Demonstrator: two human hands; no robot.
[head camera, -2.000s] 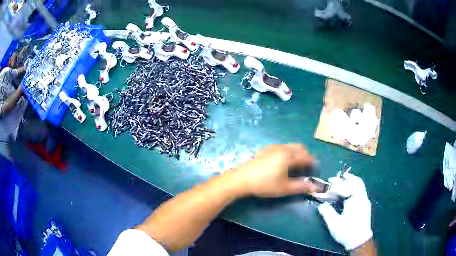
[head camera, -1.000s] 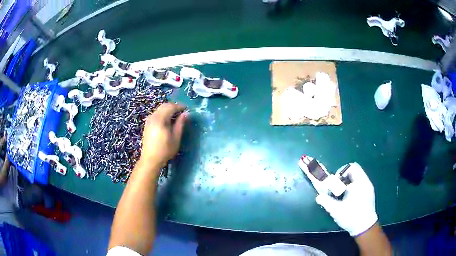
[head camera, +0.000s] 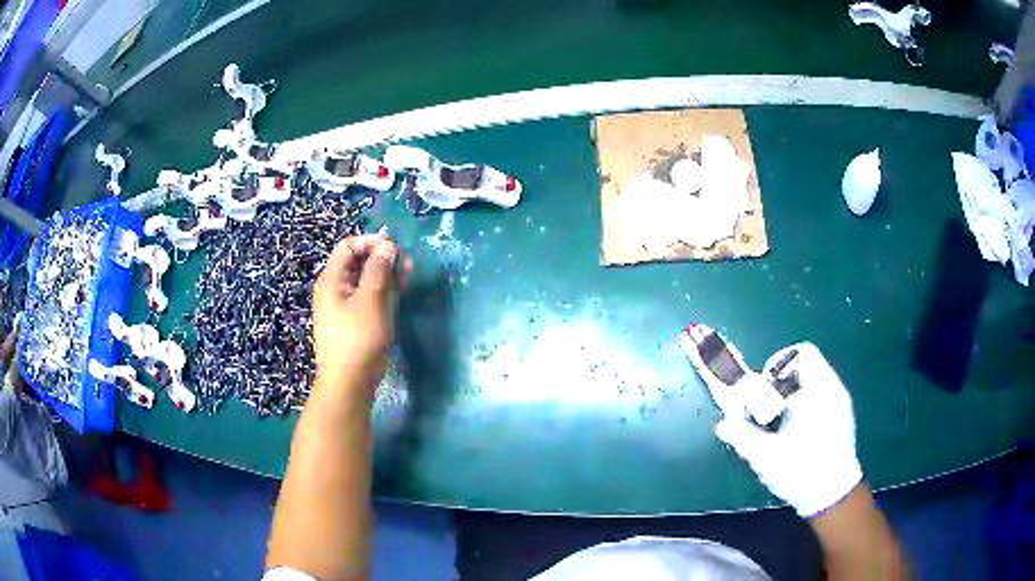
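My right hand (head camera: 794, 437), in a white glove, holds a white handle unit (head camera: 721, 358) with a dark oval inset and a red tip that points up and left. My left hand (head camera: 358, 301) is bare and is raised at the right edge of a large heap of small dark and silver pins (head camera: 255, 306). Its thumb and fingertips are pinched together on a small pale piece, probably a pin. The piece is mostly hidden by the fingers.
Several handle units (head camera: 463, 182) lie behind and left of the heap. A blue bin (head camera: 104, 329) stands far left. A cardboard pad (head camera: 681, 250) with white grease (head camera: 692, 204), a white teardrop-shaped bottle (head camera: 861, 182), a dark phone (head camera: 949, 306) and crumpled white cloth (head camera: 993, 216) lie right.
Since two seconds ago my left hand has left the handle unit and gone to the heap. In the last second it has risen slightly, fingertips closed. My right hand still holds the unit.
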